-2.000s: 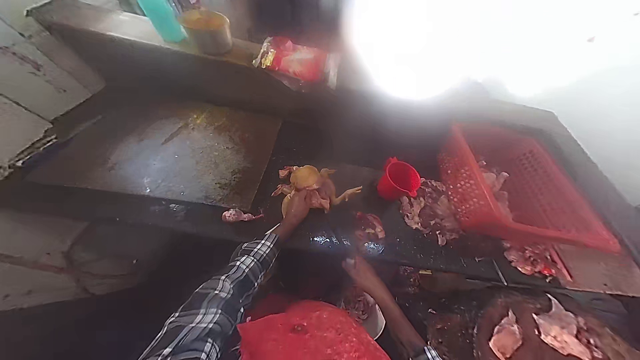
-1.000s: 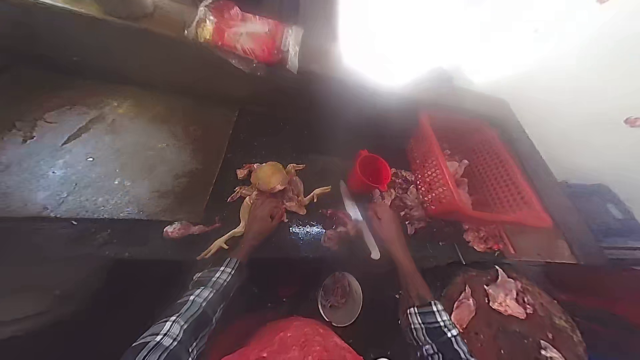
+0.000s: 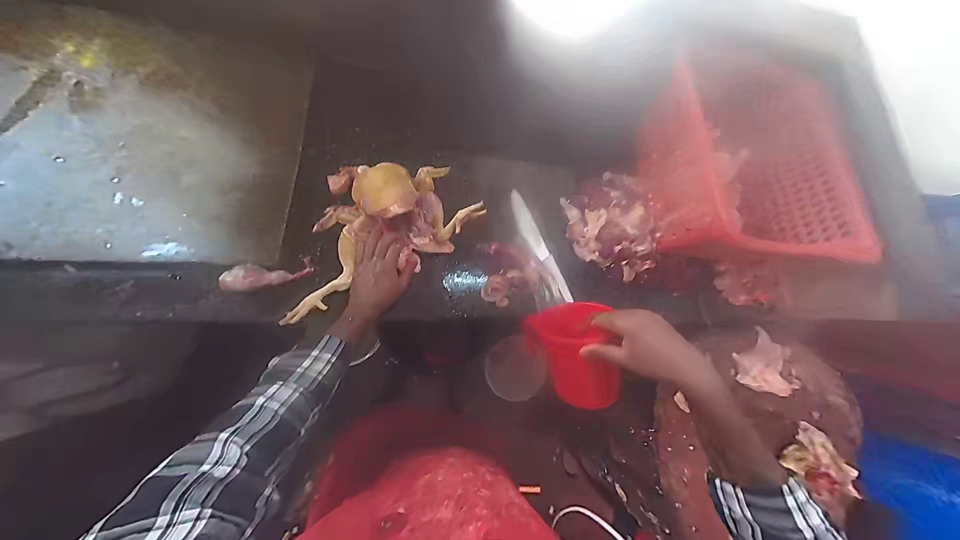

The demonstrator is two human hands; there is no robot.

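Observation:
A plucked chicken carcass (image 3: 386, 191) with its legs spread lies on the dark counter. My left hand (image 3: 381, 276) rests on its lower part, fingers on the flesh; whether they grip is unclear. My right hand (image 3: 646, 346) holds a red plastic mug (image 3: 581, 360) by its side, over the counter's front edge. A knife (image 3: 541, 244) lies just beyond the mug, beside some innards (image 3: 504, 277). Left of my left hand is a small piece of offal (image 3: 259, 278). A heap of meat scraps (image 3: 611, 225) sits to the right of the knife.
A red perforated plastic basket (image 3: 810, 251) with meat stands at the right. Below it, a round chopping block (image 3: 821, 382) bears pieces of skin or meat. A wet metal sheet (image 3: 187, 172) covers the counter's left. A pale round bowl (image 3: 515, 367) is below the counter edge.
My right hand has taken hold of the red mug and brought it from beside the scraps to the counter's front edge. The knife, near that hand earlier, lies on the counter. The view has moved closer.

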